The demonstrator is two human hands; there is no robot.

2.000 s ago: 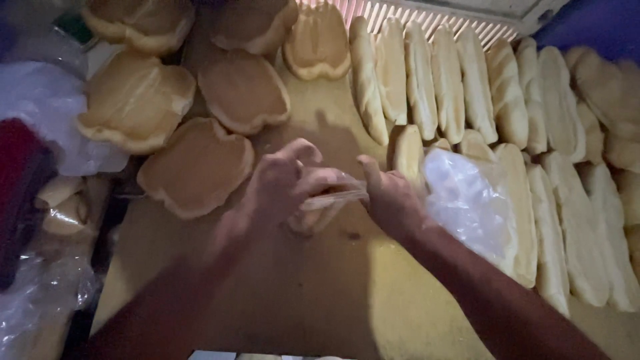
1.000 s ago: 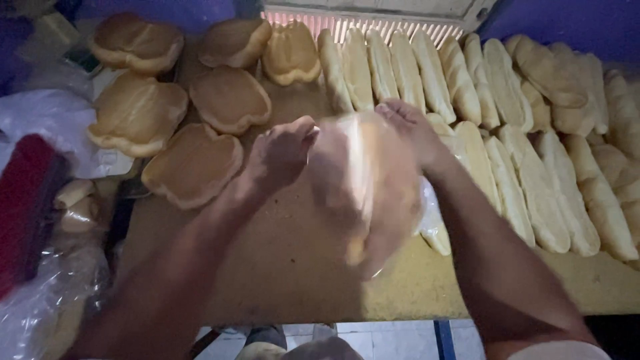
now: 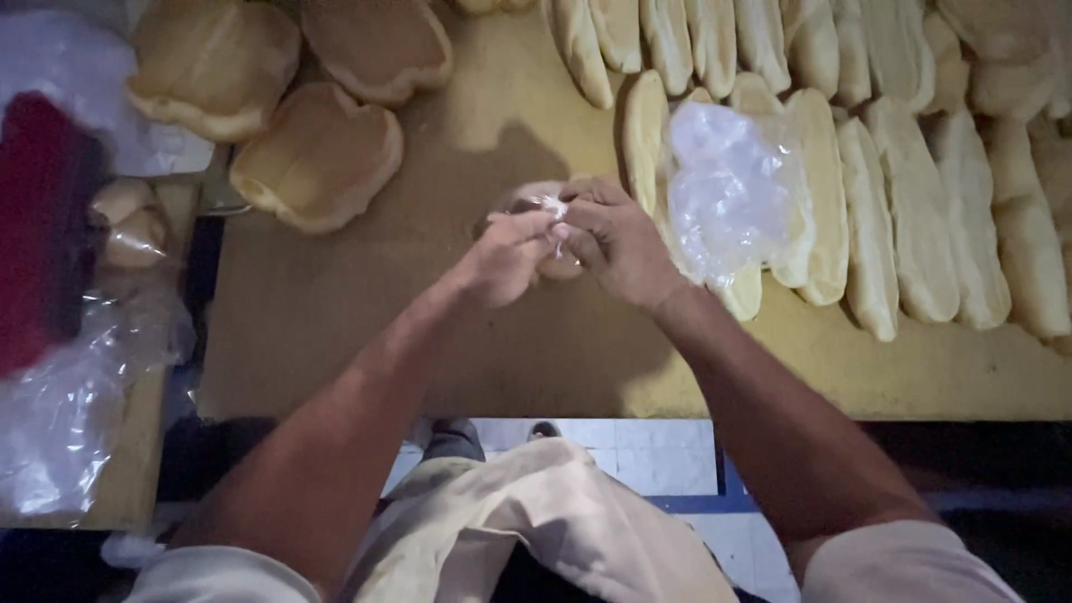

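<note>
Both hands meet over the middle of the table. My left hand (image 3: 507, 255) pinches the gathered neck of a clear plastic bag (image 3: 551, 205) between thumb and finger. My right hand (image 3: 620, 239) grips the same twisted plastic from the other side. Bread (image 3: 559, 266) shows through the bag, below and behind the fingers; most of it is hidden by them. To the left lies a flat, broad bread (image 3: 318, 157), its edge raised. Right of my right hand, a pile of clear plastic bags (image 3: 729, 188) rests on long bread loaves (image 3: 822, 201).
More broad breads (image 3: 213, 67) lie at the upper left. Rows of long loaves (image 3: 913, 213) cover the table's right side. A red object (image 3: 38, 226), crumpled plastic (image 3: 63, 419) and a bagged bread (image 3: 130, 222) are on the left surface. The table's front edge (image 3: 536, 414) is near my body.
The bag, held spread and blurred in motion a second ago, is now low over the table with its neck gathered. My hands have come together. The view has tilted down.
</note>
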